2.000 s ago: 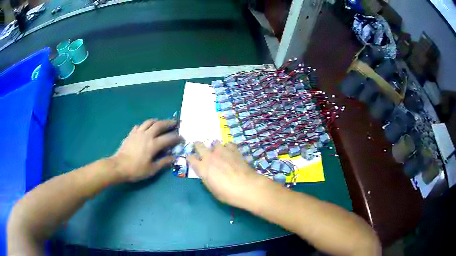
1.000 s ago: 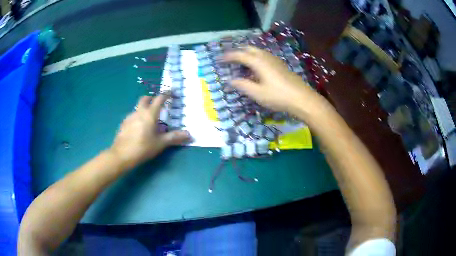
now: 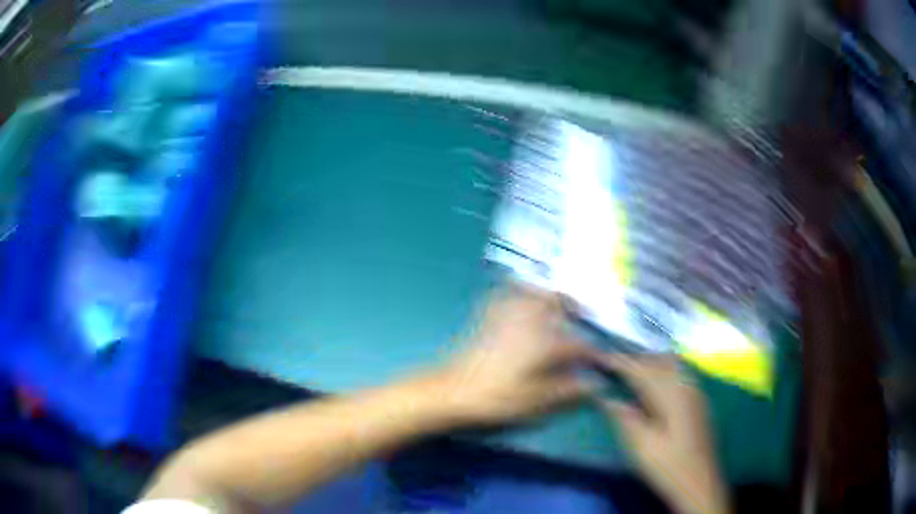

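Note:
The frame is strongly blurred. My left hand point(image 3: 522, 356) is low over the green mat, below the white backing sheet point(image 3: 588, 211). My right hand point(image 3: 663, 407) is just right of it, with its fingers close to the left fingers. A small dark patch shows between the hands, but I cannot tell what it is or whether either hand holds it. The dense motor batch point(image 3: 703, 221) covers the right of the sheet. A separate row of motors point(image 3: 527, 211) runs along its left edge, with wires pointing left.
A blue bin point(image 3: 176, 331) stands at the left with pale teal housings point(image 3: 121, 196) inside. A yellow patch point(image 3: 738, 366) lies at the sheet's lower right corner. A pale strip point(image 3: 402, 85) runs along the mat's far side.
The view has swung left, showing the bin's inside. My right hand has left the motor batch and come down beside my left hand. My left hand has left the left motor row.

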